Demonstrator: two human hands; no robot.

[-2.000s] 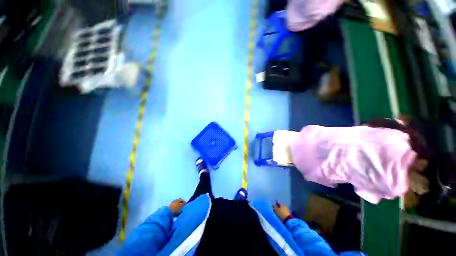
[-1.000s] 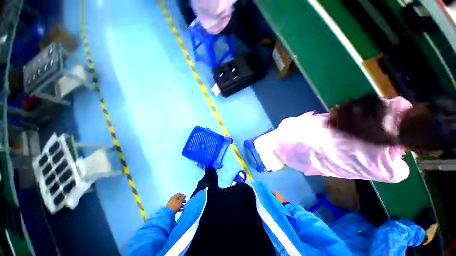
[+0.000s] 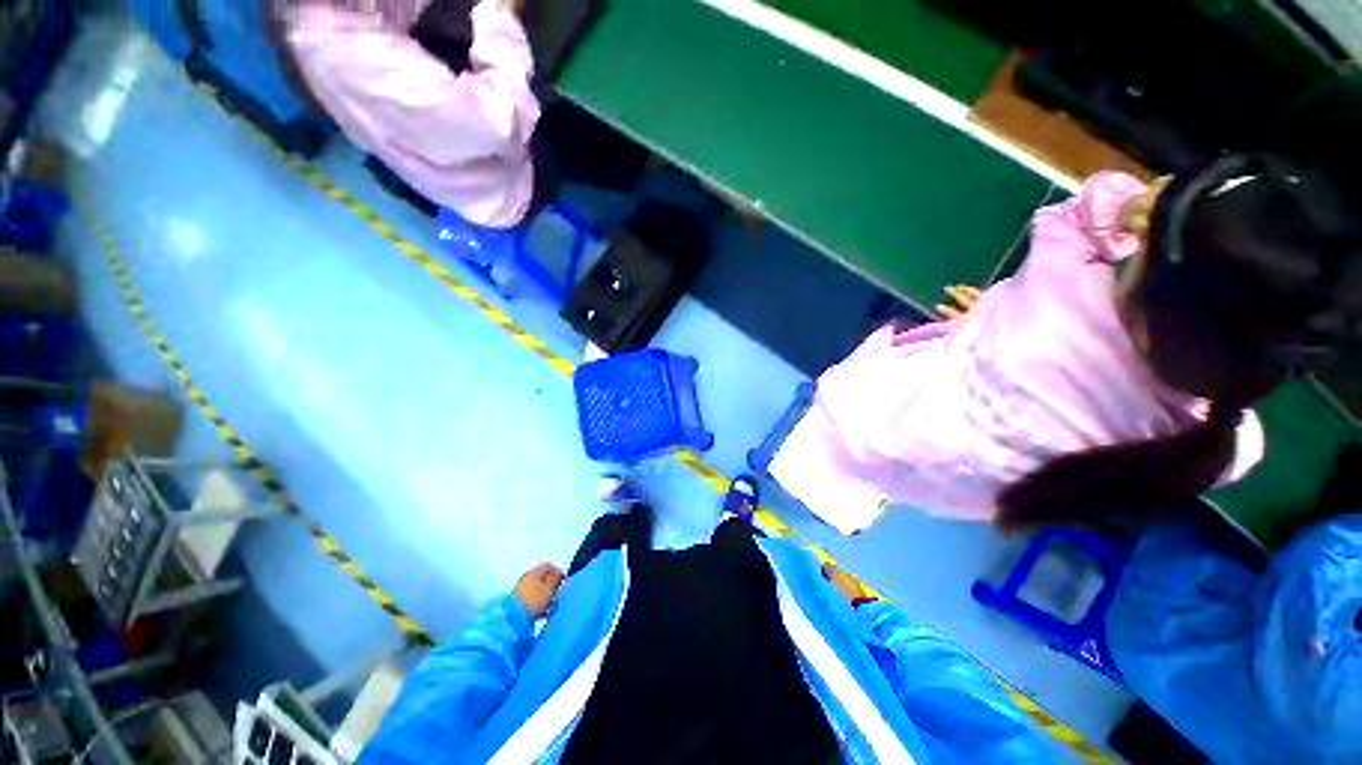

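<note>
A blue plastic stool (image 3: pixel 627 407) with a perforated seat stands on the floor just in front of my feet, beside the yellow-black tape. My left hand (image 3: pixel 539 586) hangs low at my left side, small in the picture, with nothing seen in it. My right hand (image 3: pixel 846 584) hangs at my right side, partly hidden by the blue sleeve, with a reddish band at the wrist; its fingers are unclear.
A person in a pink smock (image 3: pixel 986 389) sits at the green bench (image 3: pixel 837 165) on the right. Another pink-smocked person (image 3: pixel 433 112) sits further up. Black trays (image 3: pixel 639 277) lie on the floor between them. A person in blue (image 3: pixel 1240 620) is at lower right. Racks (image 3: pixel 142 538) stand left.
The view has turned to the right, so the bench and seated people now run diagonally across. The stool appears closer to the tape and trays. Both my hands stay low at my sides.
</note>
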